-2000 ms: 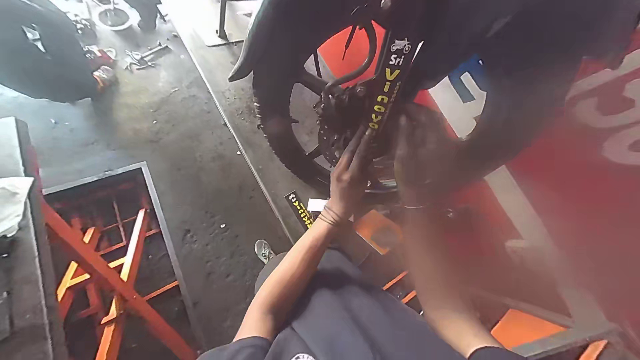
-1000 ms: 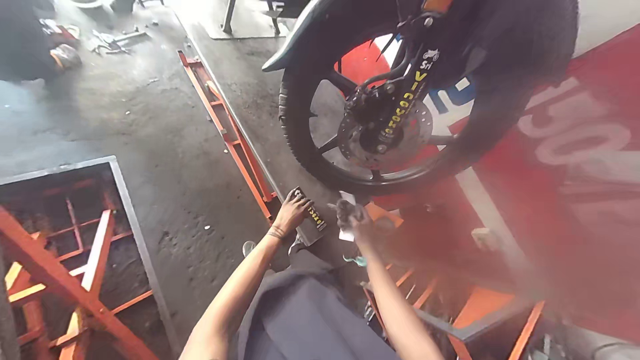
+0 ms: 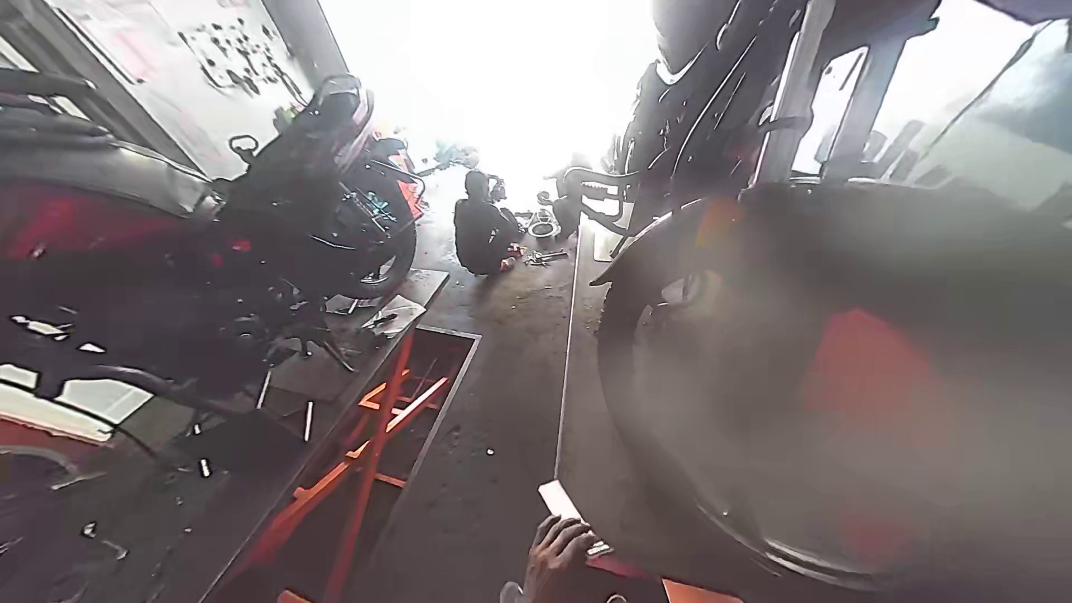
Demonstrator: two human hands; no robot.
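Observation:
At the bottom centre, my left hand has its fingers curled over a narrow pale strip, perhaps a sticker or its backing. The strip lies slanted at the lower edge of a raised grey platform, and glare hides any print on it. My right hand is out of view. Just right of the strip stands a motorcycle's front wheel, its dark tyre nearest to my hand and much of the rest lost in haze.
A second motorcycle stands at the left on a lift platform with orange scissor arms below. A person crouches further back on the floor, near scattered tools. More motorcycles stand at the back right.
The view has swung up strongly. Two seconds ago both hands were on the lettered fork beside the wheel; one second ago they were below it, the left at a lettered strip. My right hand has left the view.

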